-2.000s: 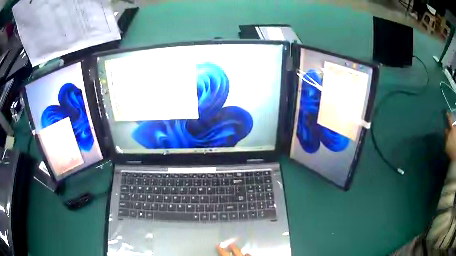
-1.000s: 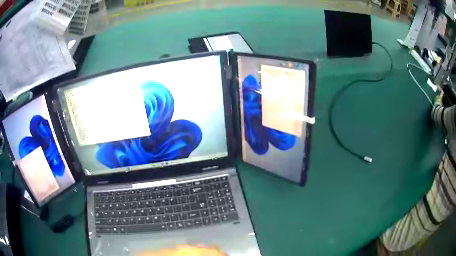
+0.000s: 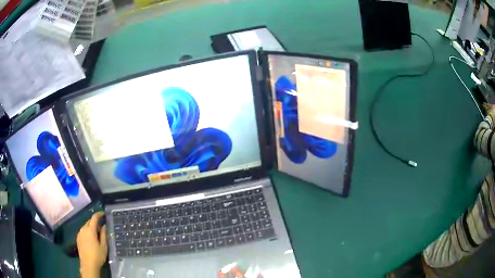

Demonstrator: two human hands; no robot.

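The triple-screen laptop stands open, its wide centre screen (image 3: 217, 108) lit between the left side screen (image 3: 40, 190) and right side screen (image 3: 331, 163). All show blue swirls and a pale window. A small coloured bar shows on each screen. The black keyboard (image 3: 190, 225) is below, and shiny film covers the palm rest (image 3: 179, 266). My left hand (image 3: 93, 241) is at the base's left edge, fingertips beside the keyboard; its grip is unclear. A blurred reddish patch, perhaps my right fingertips (image 3: 232, 270), shows at the bottom edge of the picture.
Printed sheets (image 3: 38, 70) lie at the upper left. A black pad with a pale top (image 3: 252, 39) is behind the laptop. A black panel (image 3: 385, 24) and cable (image 3: 374, 117) are at the right. Another person's striped sleeve (image 3: 461, 239) is at the right edge.
My left hand has come into view at the laptop's left edge. The orange blur on the palm rest has shrunk to a small patch. Small coloured bars have appeared on the screens.
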